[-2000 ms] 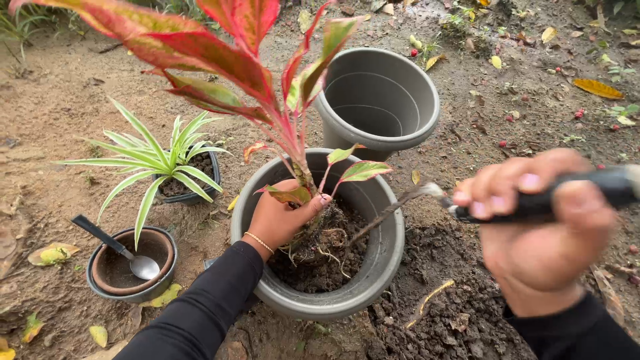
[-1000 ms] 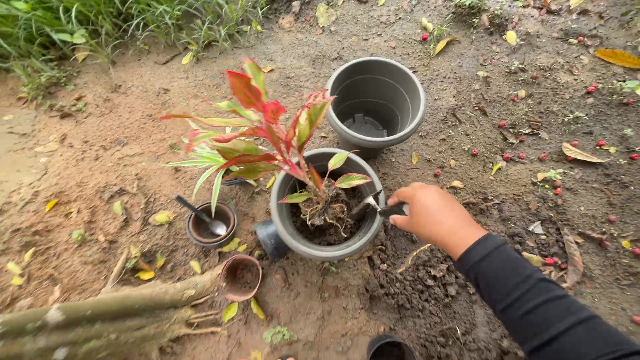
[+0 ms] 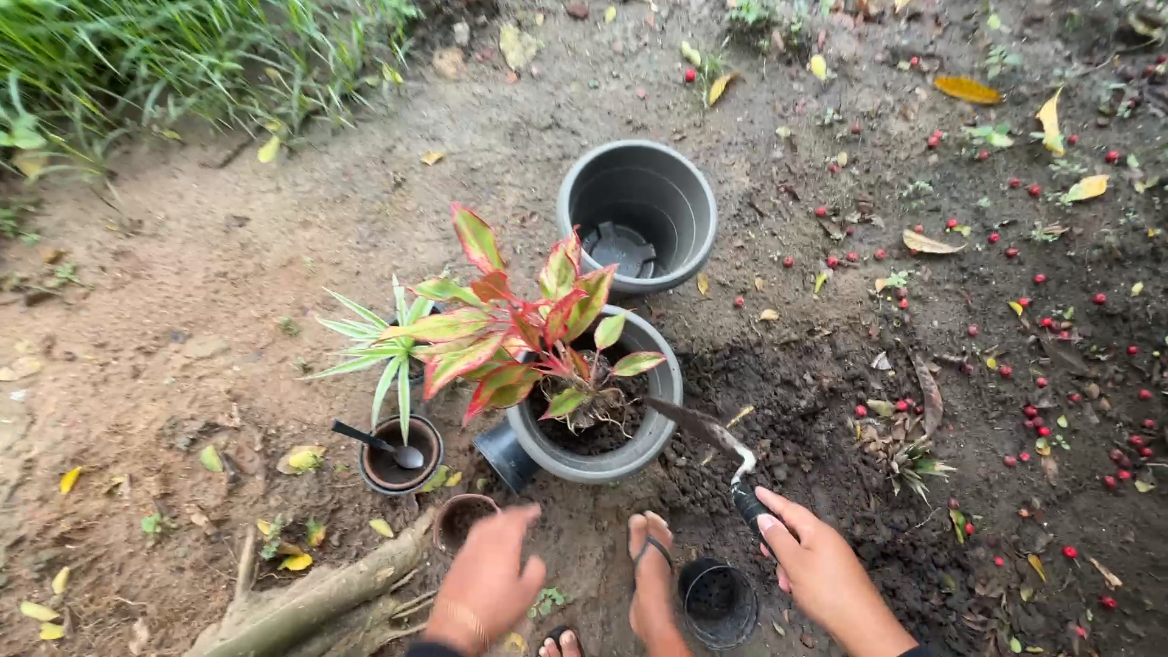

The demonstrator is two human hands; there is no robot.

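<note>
My right hand (image 3: 808, 561) grips the black handle of a garden trowel (image 3: 707, 429), whose blade tip reaches the right rim of a grey plastic pot (image 3: 598, 470). In that pot a red and green aglaonema plant (image 3: 529, 347) leans left, with roots showing on dark soil. My left hand (image 3: 493, 575) is blurred, apart from the plant, and holds nothing visible; it hangs near a small brown pot (image 3: 461, 516). A second grey pot (image 3: 639, 214), without a plant, stands behind the first. A spider plant (image 3: 383, 351) is at the left.
A metal spoon (image 3: 401, 453) rests in a small nested pot (image 3: 436, 456). A small dark pot (image 3: 505, 456) lies against the planted pot. Near my feet stands a black nursery pot (image 3: 719, 602). A tree root (image 3: 319, 602) crosses the lower left. Loose soil (image 3: 785, 411) lies at the right.
My left hand, on the plant's stem two seconds ago, is now off it. The trowel has moved from inside the pot to its right rim. The view has drawn back.
</note>
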